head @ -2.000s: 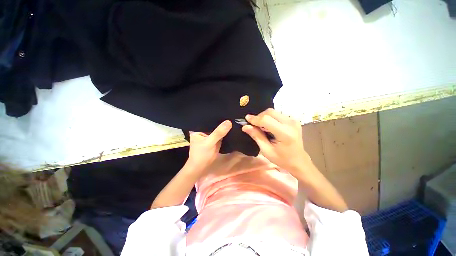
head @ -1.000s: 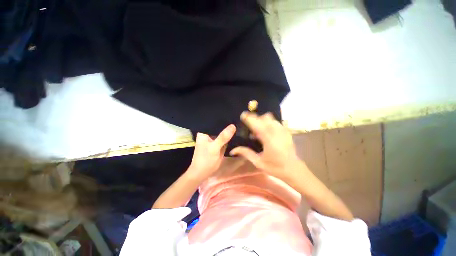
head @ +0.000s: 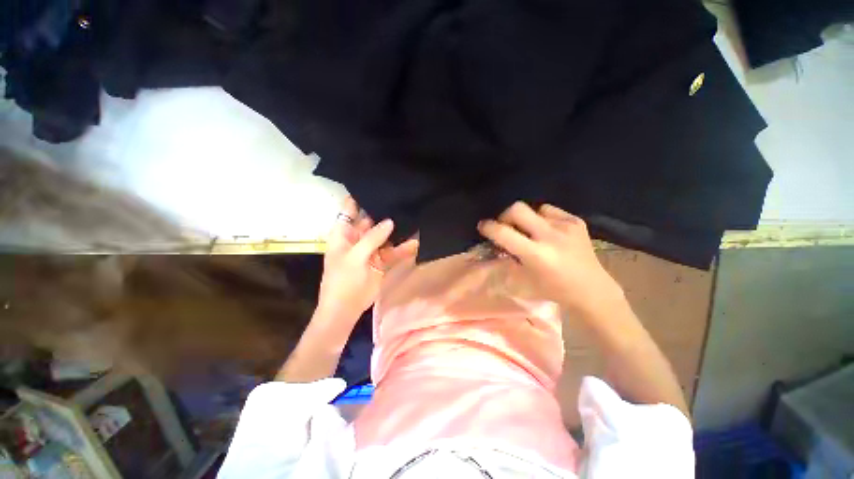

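Note:
A large black garment [head: 468, 103] covers the middle of the table and hangs over its front edge. One gold button [head: 697, 84] shows on its right part. My left hand [head: 358, 248] pinches the garment's near edge between thumb and fingers. My right hand [head: 548, 245] has its fingertips on the near edge a little to the right. A small dark object, perhaps the snips [head: 487, 251], shows under the right fingers; its shape is mostly hidden.
The white table [head: 225, 159] has a worn yellowish front edge. Dark cloth [head: 51, 70] is heaped at the far left. Another dark piece [head: 787, 28] lies at the top right. A blue crate [head: 740, 454] is low at the right. A grey frame stands low at the left.
The garment has spread to the right, and its gold button has moved up and right, away from my hands. The small metal blades are no longer clearly seen. My left hand has shifted left.

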